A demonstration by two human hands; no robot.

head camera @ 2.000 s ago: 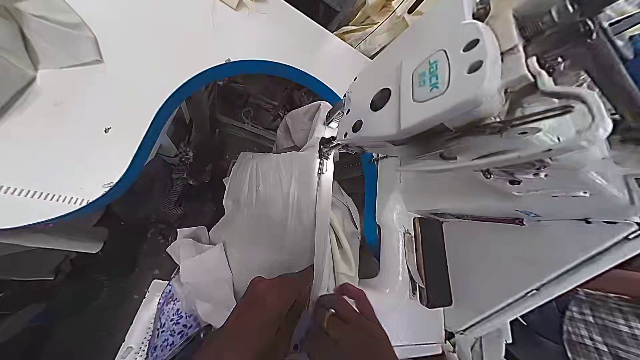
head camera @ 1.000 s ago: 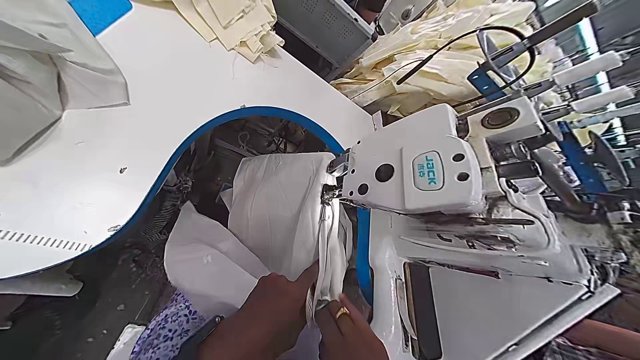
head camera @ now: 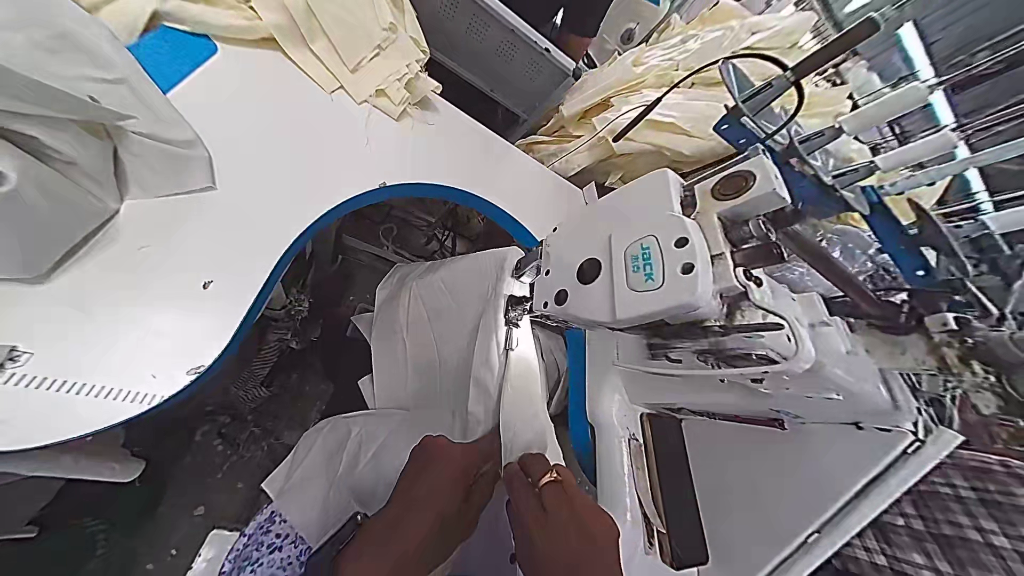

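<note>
White fabric point(head camera: 444, 336) hangs over the curved cut-out of the table, its upper right edge under the presser foot point(head camera: 514, 332) of a white Jack sewing machine point(head camera: 624, 256). A narrow folded strip of the cloth point(head camera: 526, 400) runs from the foot down to my hands. My left hand point(head camera: 440, 500) pinches the fabric at the strip's left edge. Close beside it, my right hand point(head camera: 556, 512), with a ring on one finger, grips the strip's lower end. The fingertips of both hands are partly hidden by the cloth and knuckles.
A white tabletop point(head camera: 280, 160) with a blue edge curves around the cut-out. Grey-white cloth point(head camera: 72, 160) lies at its left, cream fabric pieces point(head camera: 352, 48) at its back. More cream cloth point(head camera: 680, 80) is heaped behind the machine, near thread cones point(head camera: 888, 108). Part of another person point(head camera: 576, 40) shows at the top.
The view has shifted, showing more of the table's back. The fabric at the foot has changed its folds, and a wider, flatter strip now shows between the foot and my hands.
</note>
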